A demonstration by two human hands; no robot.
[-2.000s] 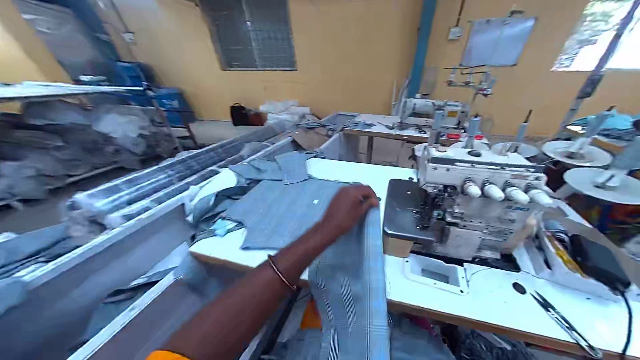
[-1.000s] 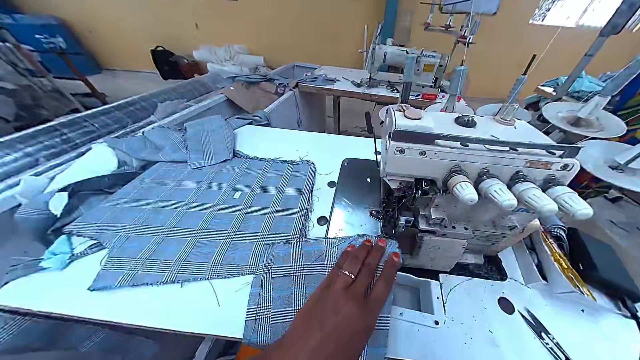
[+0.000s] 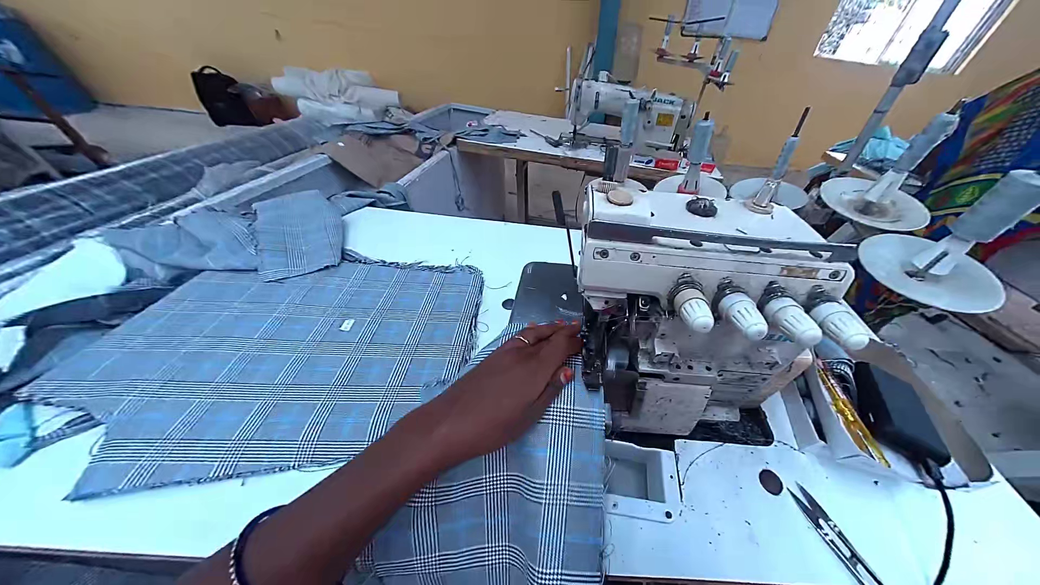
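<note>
My left hand lies palm down on a blue-grey plaid cloth piece. Its fingertips are close to the presser foot area of a white overlock sewing machine; whether they pinch the cloth is hidden. That piece runs along the machine's left side and down over the table's front edge. To the left, a larger plaid piece with frayed edges and a small white tag is spread on the white table. It partly meets the cloth under my forearm. My right hand is not in view.
Thread snips or tweezers lie at the right front of the table. A black device with a cable is beside the machine. Thread cones stand at the right. Crumpled cloth is at the left, another sewing machine behind.
My left hand has moved from the near part of the cloth up to the overlock machine's presser foot area. The narrower cloth piece now reaches further along the machine's side.
</note>
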